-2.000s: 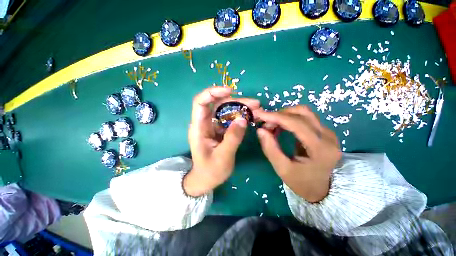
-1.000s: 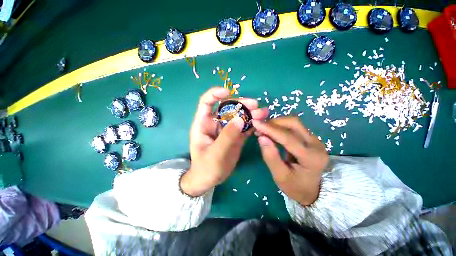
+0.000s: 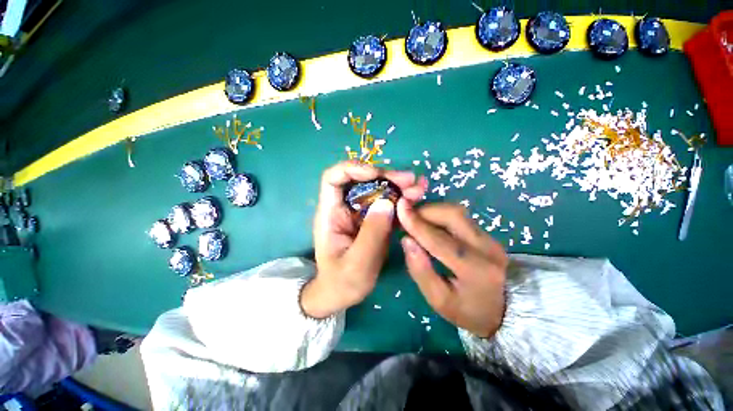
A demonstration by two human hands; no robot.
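My left hand [image 3: 347,241] holds a faceted dome unit [image 3: 370,195] near the middle of the view, with the thumb on its face and the fingers behind it. An amber flexible strip lies across the unit's face, partly under the thumb. My right hand [image 3: 460,265] is at the unit's right rim, index fingertip against the rim and thumb a little below it. Whether it pinches a small part is hidden. A loose cluster of amber strips [image 3: 362,136] lies on the green surface just beyond the left hand.
Faceted units [image 3: 367,55] stand in a row along the yellow stripe [image 3: 329,69]. Smaller units [image 3: 206,213] sit in a group at left. White bits [image 3: 619,164] with amber strips are piled at right, beside tweezers [image 3: 690,198] and a red bin [image 3: 715,76]. Another person's sleeve [image 3: 40,345] shows at lower left.
The held unit has tilted and looks flatter from above. My right hand has moved slightly left and down, with its thumb lower. The view has shifted a little.
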